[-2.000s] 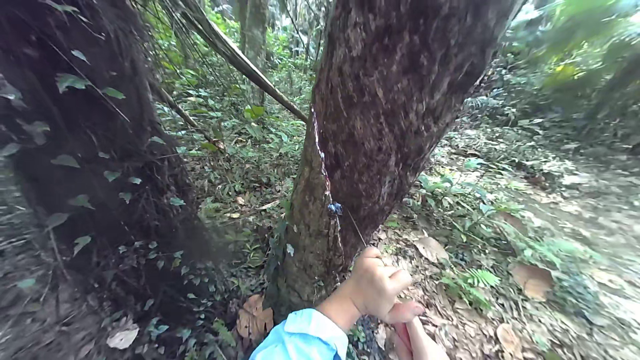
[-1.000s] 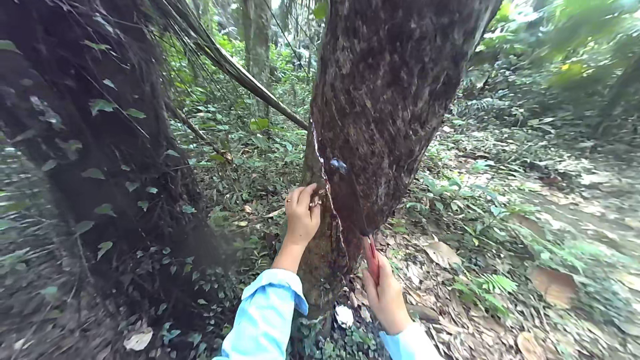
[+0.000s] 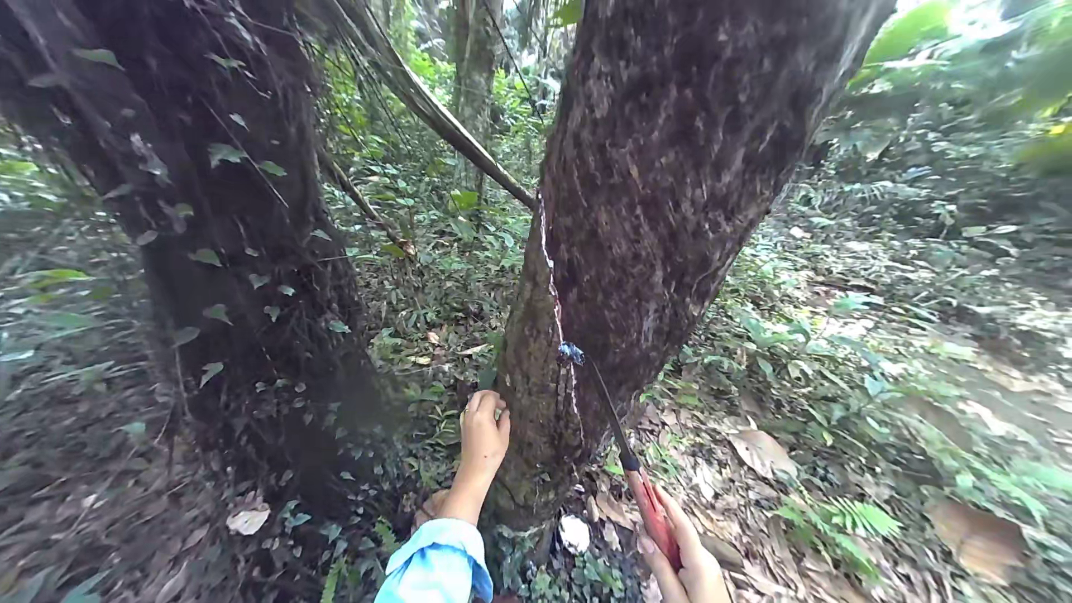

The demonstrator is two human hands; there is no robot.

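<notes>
A rubber tree trunk (image 3: 662,184) leans to the right, with a thin whitish line of latex (image 3: 550,272) running down its cut bark. My right hand (image 3: 691,561) holds the red handle of a tapping knife (image 3: 649,502); its thin dark blade points up at the trunk, its tip near a small bluish-grey lump (image 3: 571,353) on the latex line. My left hand (image 3: 484,431), fingers curled, is at the trunk's left edge; whether it holds anything cannot be told. A white round thing (image 3: 574,533), perhaps a latex cup, lies at the trunk's foot.
A dark trunk (image 3: 243,251) with climbing leaves stands to the left. A long dry frond stalk (image 3: 444,126) slants down to the rubber tree. Leaf litter, a large brown leaf (image 3: 764,454) and a fern (image 3: 846,515) cover the ground at right.
My left hand has moved down and left from the latex line to the trunk's edge. The knife blade, hard to make out a second ago, now shows plainly against the bark.
</notes>
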